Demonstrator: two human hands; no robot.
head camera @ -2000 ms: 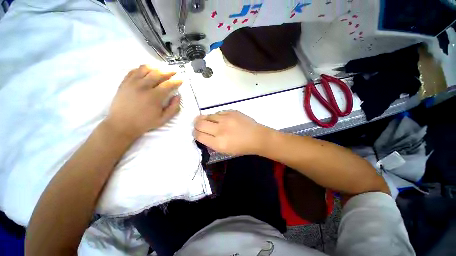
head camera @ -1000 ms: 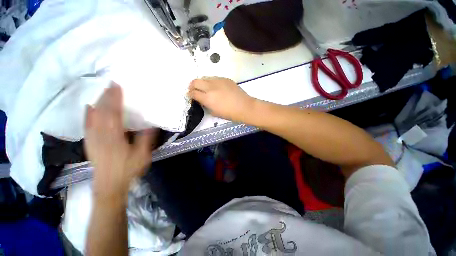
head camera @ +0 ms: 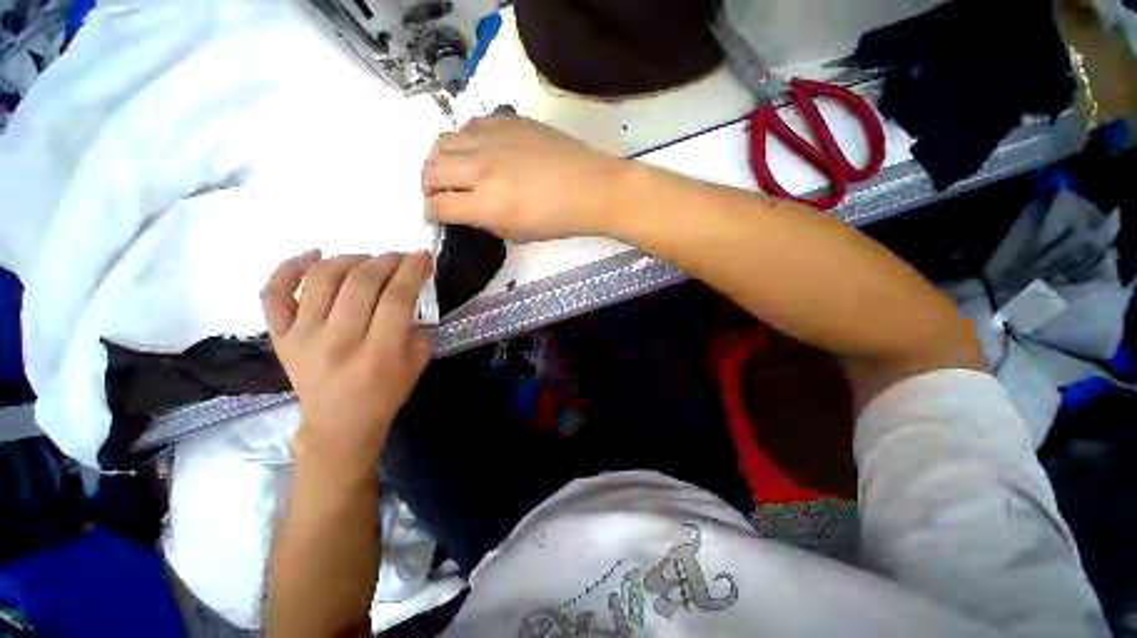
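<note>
The white garment panel [head camera: 162,237] covers the left of the machine table, with a dark underside showing along its front edge. A dark brown piece [head camera: 471,264] shows below the panel's right edge. My left hand [head camera: 349,318] lies on the panel's front right corner, fingertips gripping its edge. My right hand [head camera: 511,178] holds the panel's right edge just below the presser foot [head camera: 443,102], its fingertips hidden against the cloth. The needle cannot be made out.
Red-handled scissors [head camera: 817,143] lie right of the needle area, beside a dark half-oval piece [head camera: 620,44]. Black fabric pieces [head camera: 973,87] lie at the table's right end. Below are a red stool or tub [head camera: 752,430] and a grey-white bundle [head camera: 1060,268].
The panel's front part has been folded back onto the table, uncovering the table's edge. My left hand has moved down, then onto the panel's corner. The view has shifted.
</note>
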